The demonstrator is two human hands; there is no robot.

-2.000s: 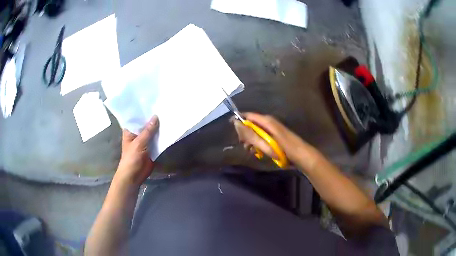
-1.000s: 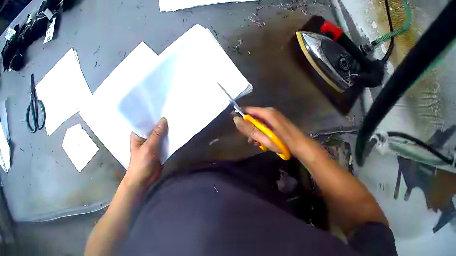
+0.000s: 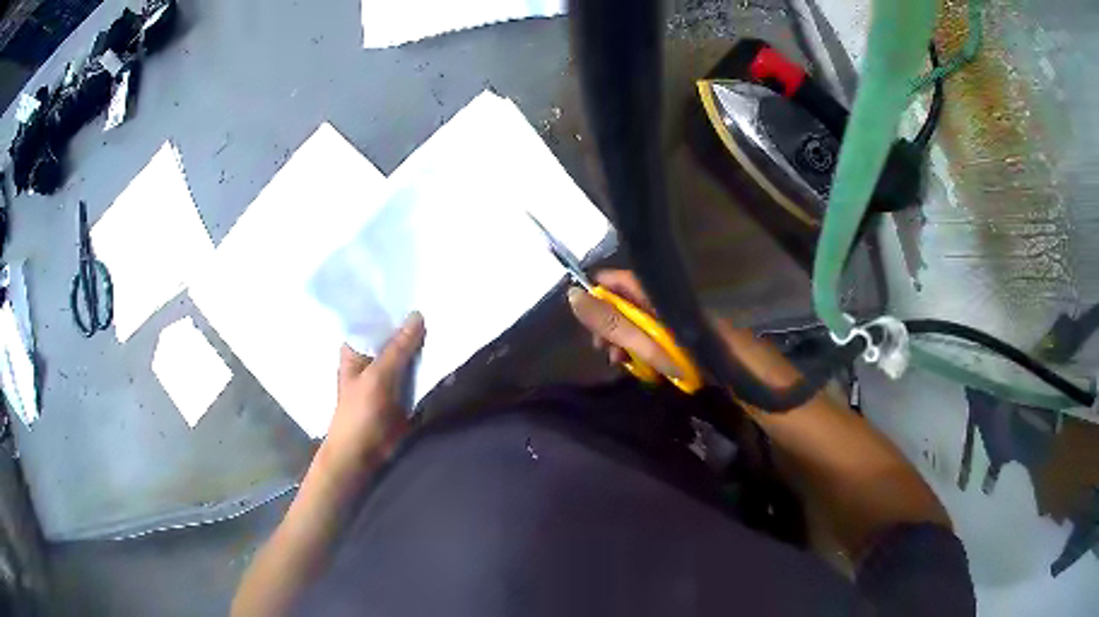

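My left hand (image 3: 383, 380) grips the near edge of a stack of white sheets (image 3: 470, 169), thumb on top. My right hand (image 3: 627, 328) holds yellow-handled scissors (image 3: 645, 331), with the blades over the stack's right edge. I cannot tell how far the blades are apart. Another white sheet (image 3: 283, 241) lies under the stack's left side. A small five-sided pale template (image 3: 192, 371) lies at the left. A black cable and hose partly cover my right forearm.
A steam iron (image 3: 777, 142) stands at right; a green hose (image 3: 862, 157) and black cable (image 3: 633, 157) hang in front. Dark-handled scissors (image 3: 89, 287) lie beside a white sheet (image 3: 154, 241). Black garment parts (image 3: 72, 103) lie far left. Another white sheet (image 3: 452, 15) lies at the far edge.
The view has shifted. The black cable and green hose now hang across the right part of the picture. My hands keep hold of the stack and the scissors, with little movement.
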